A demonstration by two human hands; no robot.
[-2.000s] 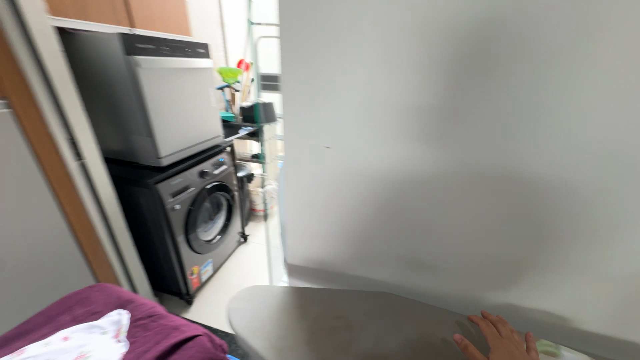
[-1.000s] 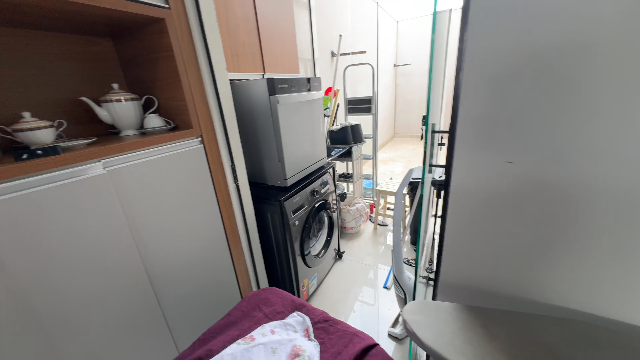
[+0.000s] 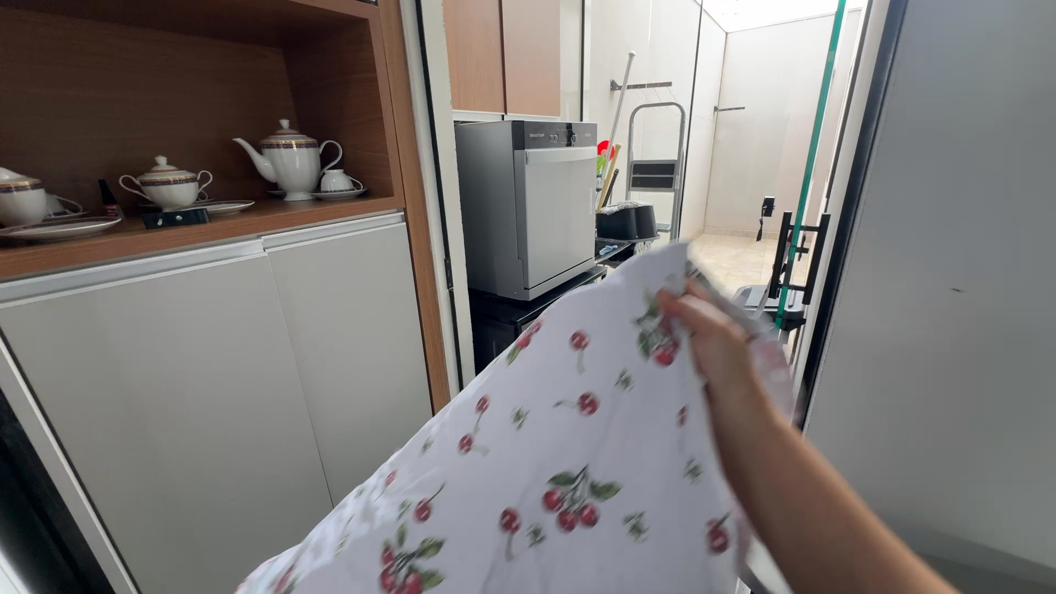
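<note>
My right hand, reaching in from the lower right, pinches the upper edge of a white cloth with a cherry print. From the fingers the cloth spreads down and to the left across the lower middle of the view. Its lower part runs out of the frame. My left hand is out of sight.
A wooden shelf holding a porcelain teapot and a sugar bowl is at left. Beyond the doorway stand a dishwasher and a folding stepladder. A glass door and a grey panel are at right.
The white printed cloth, earlier lying on the purple fabric, is now lifted and held up by my right hand. Two seconds ago a hand was at the ironing board. The view has shifted left.
</note>
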